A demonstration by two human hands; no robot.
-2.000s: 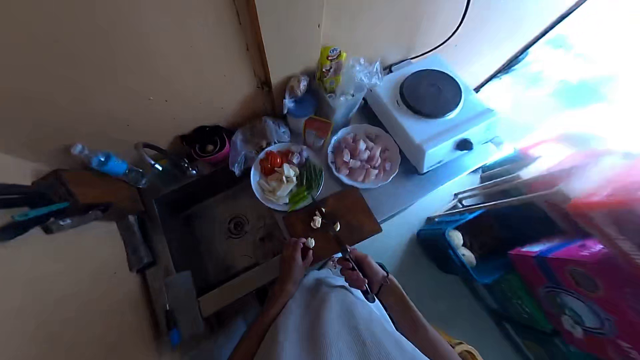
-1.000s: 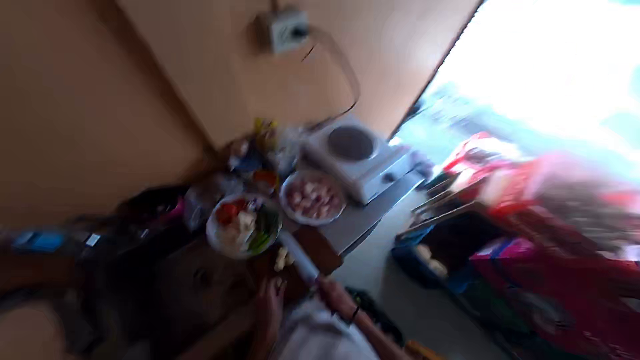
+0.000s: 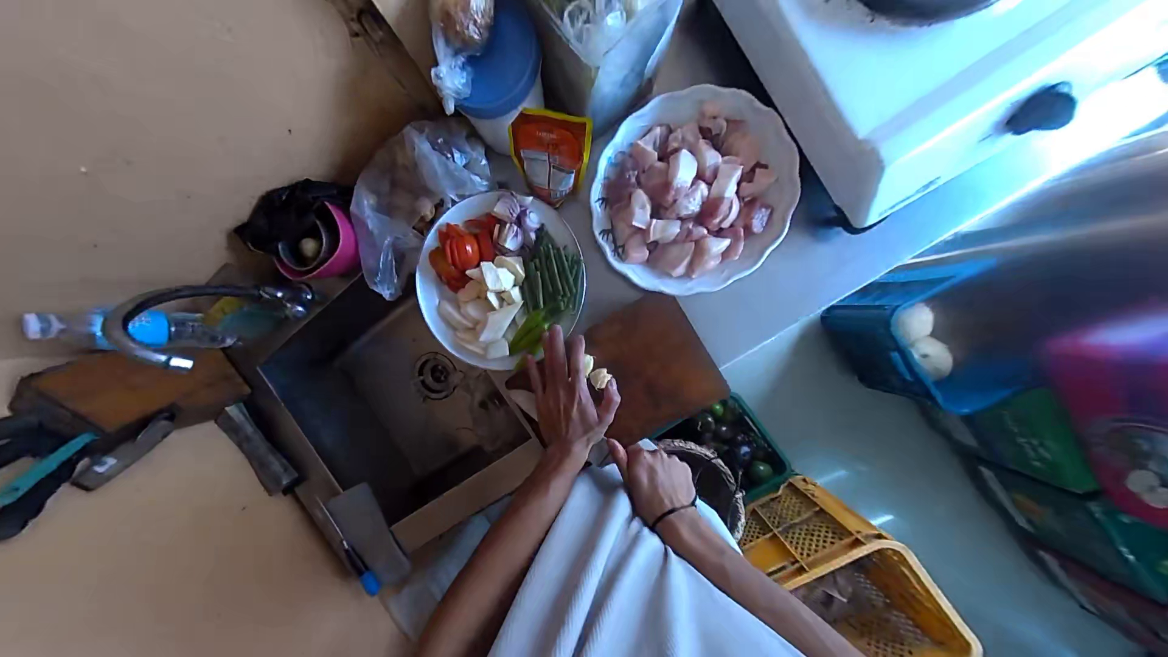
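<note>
My left hand [image 3: 570,397] lies flat with fingers spread over the left part of a wooden cutting board [image 3: 662,365], beside pieces of garlic [image 3: 599,378]. Below it my right hand [image 3: 659,482] is closed on the handle of a knife; part of the knife's blade [image 3: 599,452] shows between the hands, and the rest is hidden. Just above the board, a white plate [image 3: 427,301] holds cut tomato [image 3: 461,246], onion, green beans [image 3: 550,276], green pepper and pale slices. A scalloped white plate [image 3: 792,178] of raw meat chunks [image 3: 684,196] stands beyond the board.
A metal sink [image 3: 383,411] with a curved faucet [image 3: 137,315] lies to the left. A white electric stove [image 3: 876,109] stands at upper right. Around the plates are a seasoning packet [image 3: 550,153], a plastic bag [image 3: 401,182] and a blue-lidded container [image 3: 502,68]. Yellow crates [image 3: 821,529] stand at lower right.
My left hand has opened out flat over the board's left part. My right hand with the knife has drawn back toward my body. The view has swung and come closer.
</note>
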